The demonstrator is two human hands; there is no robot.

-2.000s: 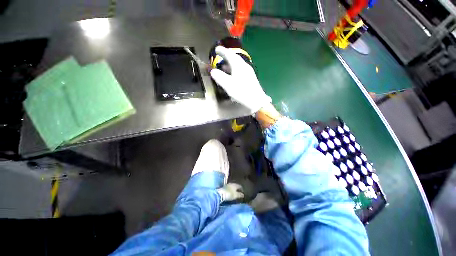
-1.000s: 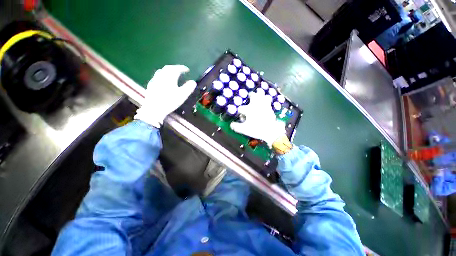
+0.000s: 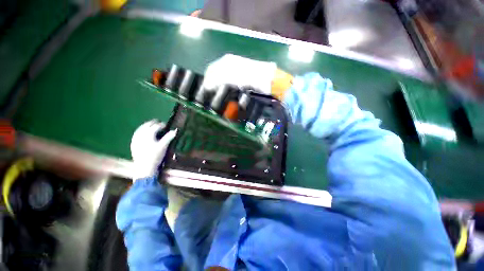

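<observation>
A green circuit board [image 3: 207,112] with tall dark capacitors and orange-red coils is tilted above the black carrier [image 3: 233,170]. My right hand [image 3: 233,75], in a white glove, grips the board among the capacitors from the far side; its fingertips are hidden behind them. My left hand [image 3: 150,145], in a white glove, is at the carrier's left edge, with the fingers around the rim. The carrier lies on the green conveyor by the near rail. The picture is slightly blurred.
A pale metal rail [image 3: 244,186] runs along the near side of the green conveyor [image 3: 79,90]. Another green board [image 3: 427,114] lies at the right. A round black fan with a yellow band [image 3: 40,196] is at the lower left.
The board, flat in the carrier before, is now lifted and tilted in my right hand. My left hand has moved onto the carrier's left edge. The view has turned.
</observation>
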